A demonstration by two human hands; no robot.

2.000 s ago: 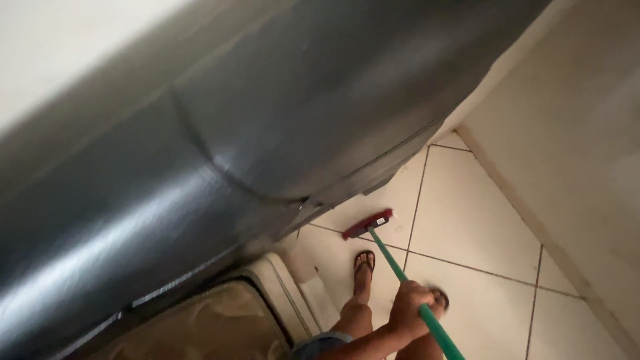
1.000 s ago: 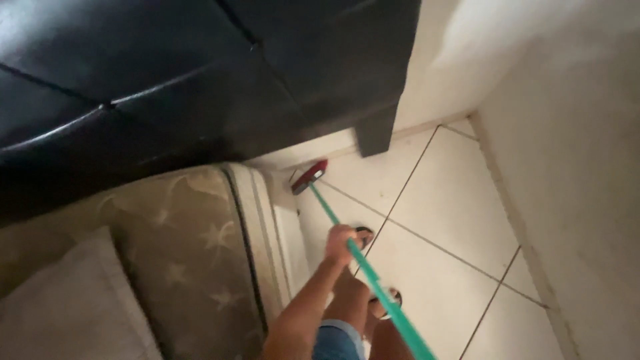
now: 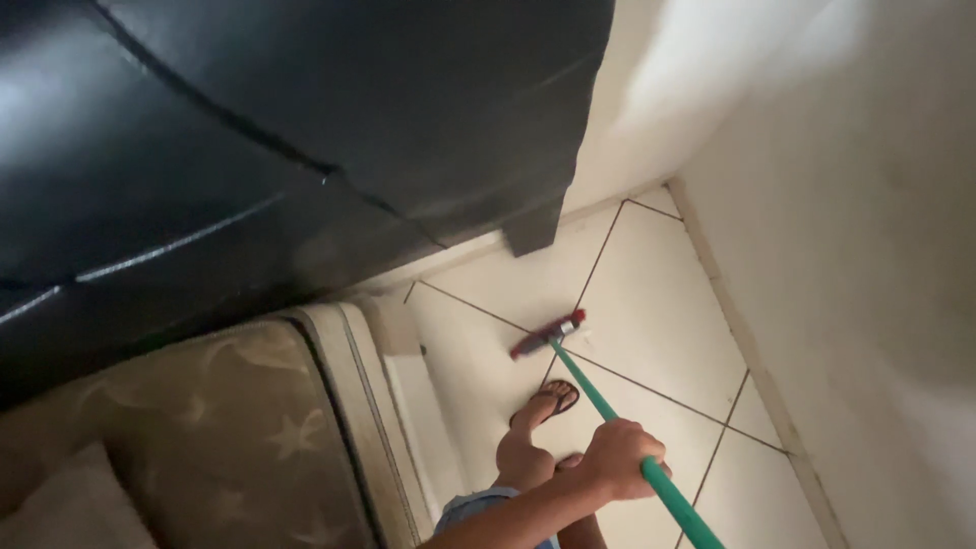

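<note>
My left hand (image 3: pixel 627 460) is closed around the green handle (image 3: pixel 675 503) of a broom, partway along it. The handle runs from the bottom edge up and left to a dark red broom head (image 3: pixel 547 334), which lies on the pale floor tiles near crossing grout lines. Just below the broom head is a foot in a dark flip-flop (image 3: pixel 555 400); the other foot is mostly hidden behind my forearm. My right hand is out of view, and the upper end of the handle runs out of the frame.
A black padded headboard (image 3: pixel 427 99) fills the upper left, with a leg (image 3: pixel 531 232) beside the wall. At lower left lies a star-patterned mattress (image 3: pixel 221 427) with a pillow (image 3: pixel 76 503). Walls meet at a corner above the tiles, and a baseboard (image 3: pixel 736 328) runs down the right.
The broom head has moved away from the gap between mattress and headboard, rightward onto the open tiles. My left hand stays on the handle throughout. The view has shifted.
</note>
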